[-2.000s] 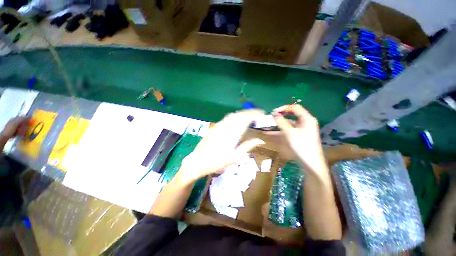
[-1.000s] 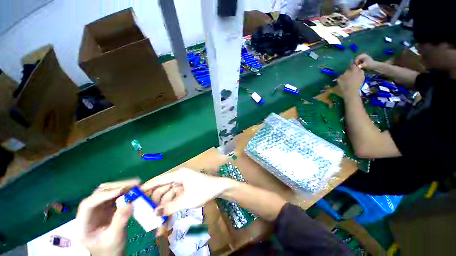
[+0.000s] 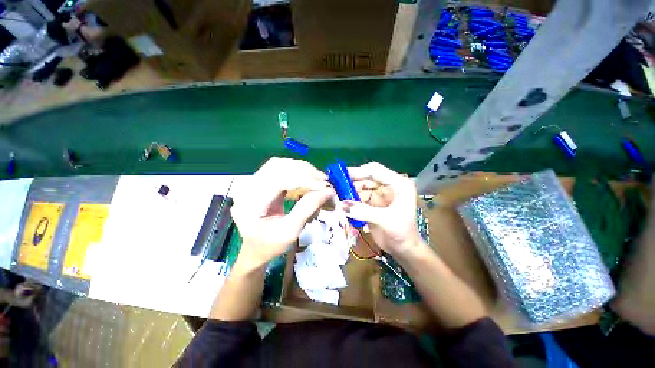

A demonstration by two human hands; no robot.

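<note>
A blue battery pack [image 3: 343,184] is held between my two hands above the carton tray, tilted, its blue side facing me. My right hand [image 3: 388,208] grips its right side and lower end. My left hand [image 3: 276,208] has its fingertips at its upper left; whether they pinch the pack or something small is hidden. Thin red, black and yellow wires [image 3: 366,255] hang from its lower end. White pads [image 3: 319,266] lie in a loose pile in the open carton tray [image 3: 363,312].
The green conveyor belt [image 3: 223,118] carries several spaced battery packs. A slanted white post [image 3: 503,108] stands right of my hands. A bubble-wrap packet [image 3: 539,248] lies right of the tray. Green PCB panels [image 3: 396,284] flank the tray. Dark strips [image 3: 210,226] lie on the white surface at left.
The view has swung back left from the neighbouring worker to the tray. The held pack has turned from its white face to its blue side, and its wires now show hanging below.
</note>
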